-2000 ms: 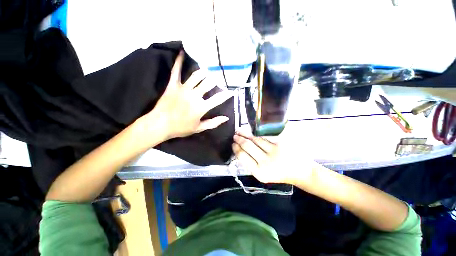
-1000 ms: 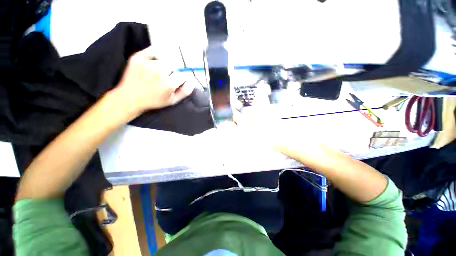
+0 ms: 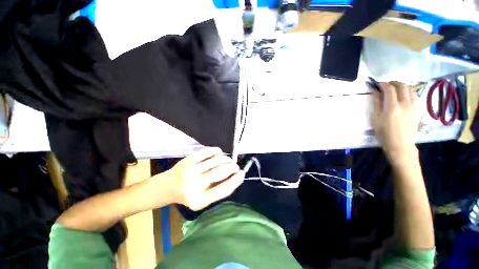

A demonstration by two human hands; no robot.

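The dark garment fabric (image 3: 173, 89) lies on the white table left of the needle area and hangs over the front edge. A thin white cord (image 3: 242, 113) runs along its right edge and continues in loose loops below the table. My left hand (image 3: 207, 178) pinches the fabric's lower corner and the cord at the table's front edge. My right hand (image 3: 395, 113) is at the right of the table, over the snips (image 3: 373, 84); only their dark tips show and the handles are hidden under the fingers. The presser foot area (image 3: 252, 48) is at the fabric's upper right.
A black phone (image 3: 341, 58) lies on the table behind my right hand. Dark red-handled scissors (image 3: 443, 102) are at the far right. A blue bar (image 3: 348, 184) shows below the table edge with cords over it. A wooden board (image 3: 137, 210) stands below left.
My left hand has moved from flat on the fabric down to its lower corner. My right hand has left the needle area and moved right onto the snips. The view has shifted, showing the phone fully.
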